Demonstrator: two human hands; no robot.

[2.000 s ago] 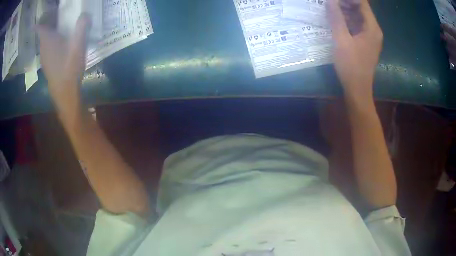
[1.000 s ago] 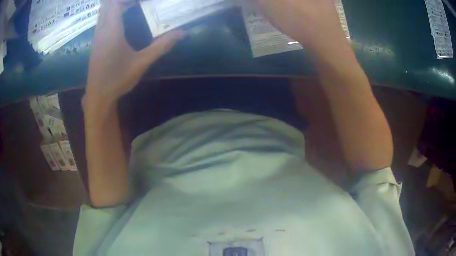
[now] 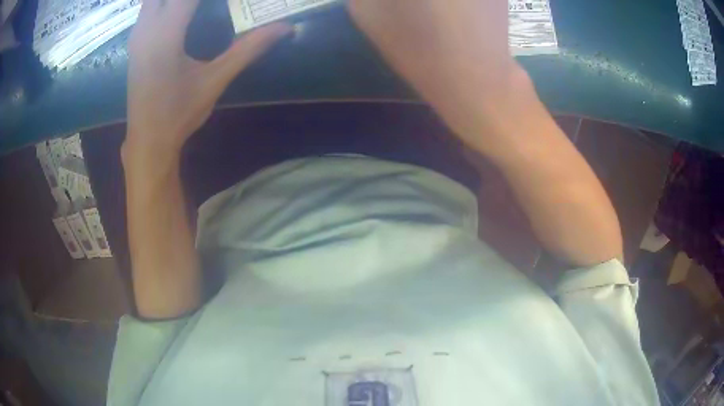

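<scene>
A partly folded leaflet, white with small black print, lies at the top edge between my hands, cut off by the picture's edge. My left hand is at its left end, thumb stretched out along the near edge, fingers cut off at the top. Whether it grips the paper cannot be told. My right hand reaches in from the right over the bench; its fingers are out of the picture. Another printed leaflet sheet shows to the right of my right wrist, partly hidden by it.
A fanned stack of leaflets lies at the upper left of the green bench. Printed strips lie near the right edge. Below the bench at left, folded white pieces lie in a brown cardboard box.
My left hand has come from the stack to the middle, and a folded leaflet now shows beside it. My right hand has moved left across the sheet.
</scene>
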